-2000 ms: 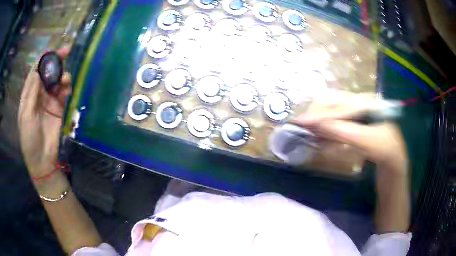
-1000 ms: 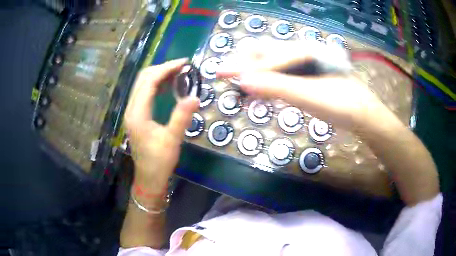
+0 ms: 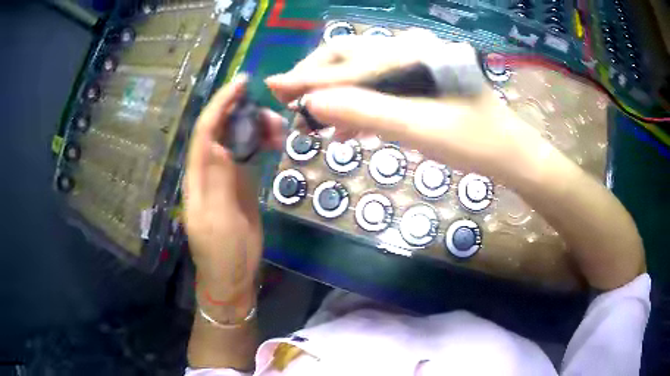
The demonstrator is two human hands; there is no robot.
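My left hand is raised at the left edge of the pocketed tray and holds a black round lens unit upright between thumb and fingers, slightly blurred. My right hand holds a thick black pen-like wired tool with a pale rear collar. Its dark tip is just right of the unit, with a small gap. The clear brownish pocketed tray lies below, with rows of lens units such as this one, seen as white rings with dark or bright centres. My right hand and forearm hide part of the tray.
A supply tray with long channels lies at the left, black units along its outer edge. Trays of small black parts stand at the far right. A red lead runs off right. Yellow, blue and red tape marks the green mat.
My left hand has come from the supply tray side to the pocketed tray with the unit. My right hand has left the tray's lower right, and its tool tip now points towards the unit.
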